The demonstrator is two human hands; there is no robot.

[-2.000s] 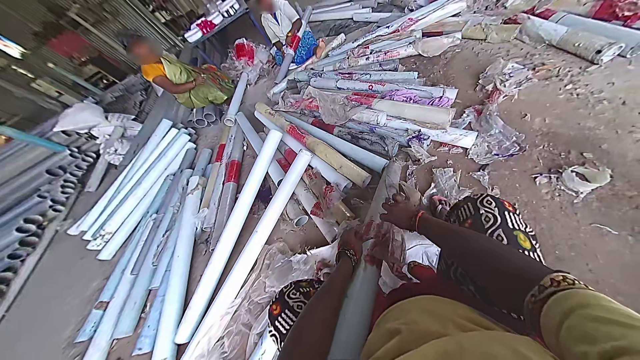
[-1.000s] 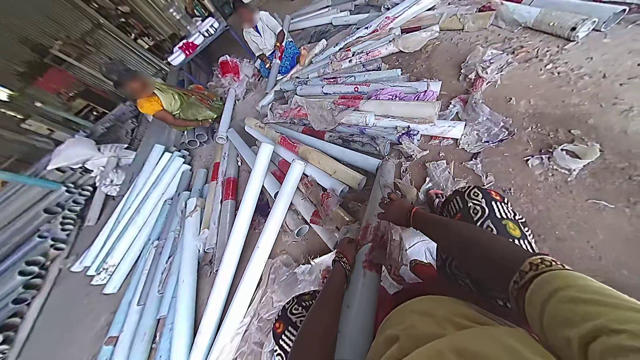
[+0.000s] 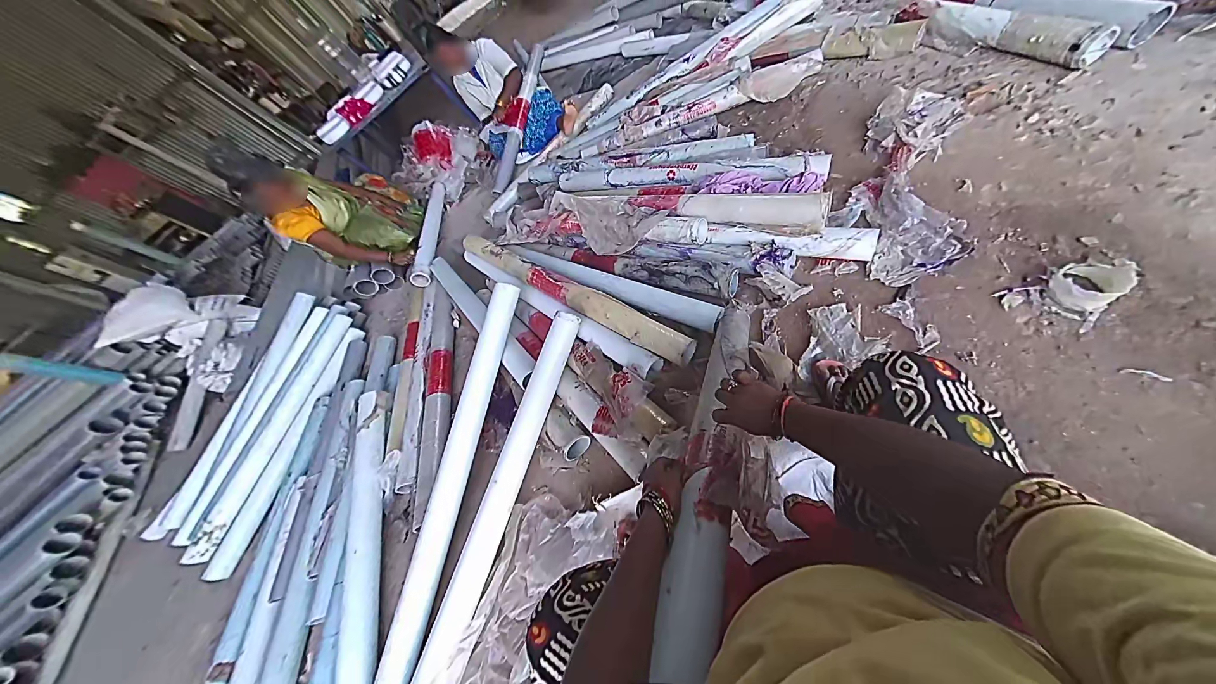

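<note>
A grey plastic pipe (image 3: 692, 560) rests lengthwise in front of me, between my knees. Torn clear plastic wrap with red print (image 3: 724, 465) clings round its middle. My left hand (image 3: 665, 480) is against the pipe's left side at the wrap, its fingers partly hidden. Higher up, my right hand (image 3: 750, 403) lies at the pipe's right side with bent fingers; whether it grips the pipe or the film is unclear. Two white pipes (image 3: 465, 475) lie to the left, beside crumpled clear film (image 3: 560, 541).
Wrapped pipes (image 3: 703, 176) are heaped ahead, and pale blue pipes (image 3: 366, 513) lie at left. Stacked grey pipes (image 3: 66, 541) line the far left. One person (image 3: 351, 223) sits beyond the pipes; another person (image 3: 489, 81) holds a pipe. Plastic scraps (image 3: 912, 218) litter the dirt floor at right.
My right hand has moved a little down along the pipe from where it was two seconds ago. The left hand stays by the wrap.
</note>
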